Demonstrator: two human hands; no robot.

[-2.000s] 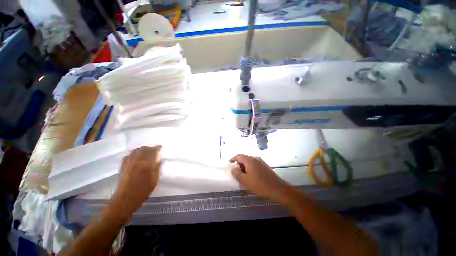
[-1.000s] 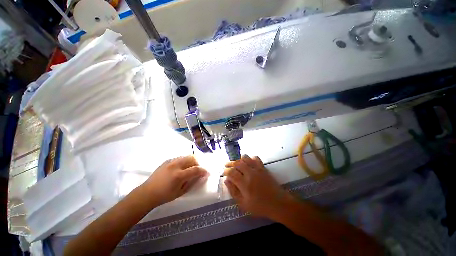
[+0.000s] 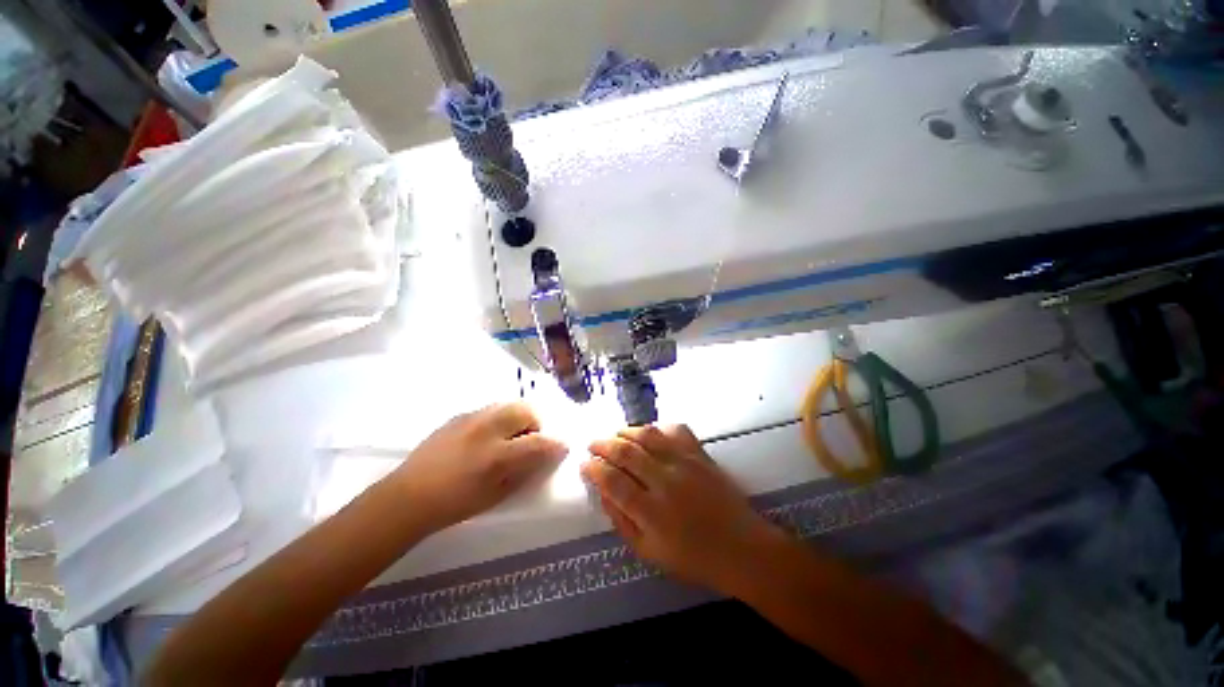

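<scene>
A white fabric piece [image 3: 352, 481] lies flat on the white table, partly under my left forearm and hand; its edges wash out in the bright light. My left hand [image 3: 486, 460] rests on it with fingers bent, just left of the needle area. My right hand [image 3: 655, 486] lies close to its right, fingertips on the cloth below the presser foot parts [image 3: 634, 389]. A small gap shows between the hands. The glare and my fingers hide the needle point. The sewing machine head [image 3: 805, 201] stands above my hands.
A tall stack of white pieces [image 3: 262, 235] stands at the left rear. Loose white pieces [image 3: 141, 517] lie at the left front. Scissors with orange and green handles [image 3: 875, 419] lie right of my right hand. A measuring tape strip [image 3: 470, 591] runs along the front edge.
From two seconds ago, both hands have come together beside the needle area, and the view has moved closer to the machine. Over the last second the hands have barely moved.
</scene>
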